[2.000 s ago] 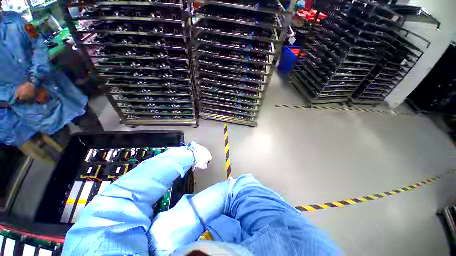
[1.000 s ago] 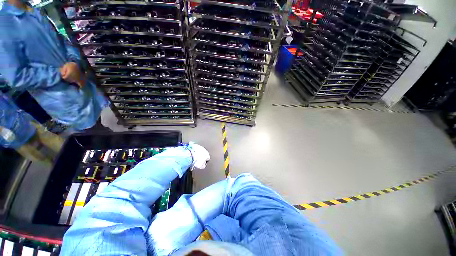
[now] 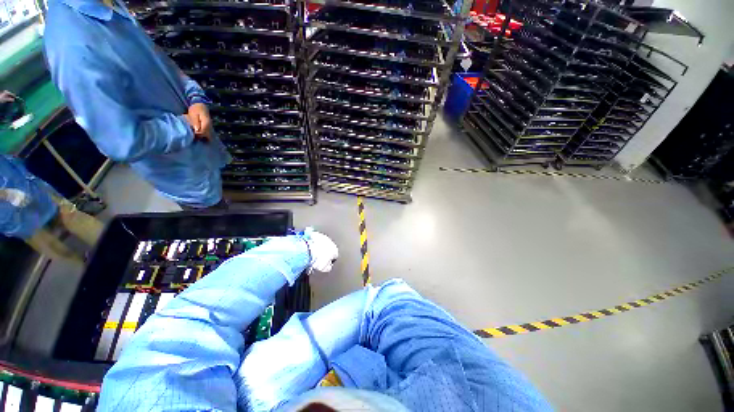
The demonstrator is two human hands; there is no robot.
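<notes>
A black tote [image 3: 253,219] stands at the lower left. It holds green circuit boards [image 3: 263,322] with black, white and yellow parts, and long pale blocks [image 3: 143,302] with a yellow stripe. My left hand [image 3: 322,250], in a white glove, is at the tote's right edge, its fingers turned down and partly hidden; whether it grips the rim cannot be told. My left sleeve crosses over the tote and covers part of the boards. My right arm is bent in front of my body, its sleeve running under my left arm; my right hand is not visible.
A person in a blue smock [image 3: 137,113] stands beyond the tote, hands together. Another blue smock [image 3: 28,201] shows at the left edge. Tall board racks [image 3: 366,105] stand ahead, more racks [image 3: 547,88] at the right, with a blue bin [image 3: 460,95]. Yellow-black tape [image 3: 364,241] marks the floor.
The standing person has moved right, now in front of the left rack, uncovering a green bench. My arms and gloved hand have hardly moved.
</notes>
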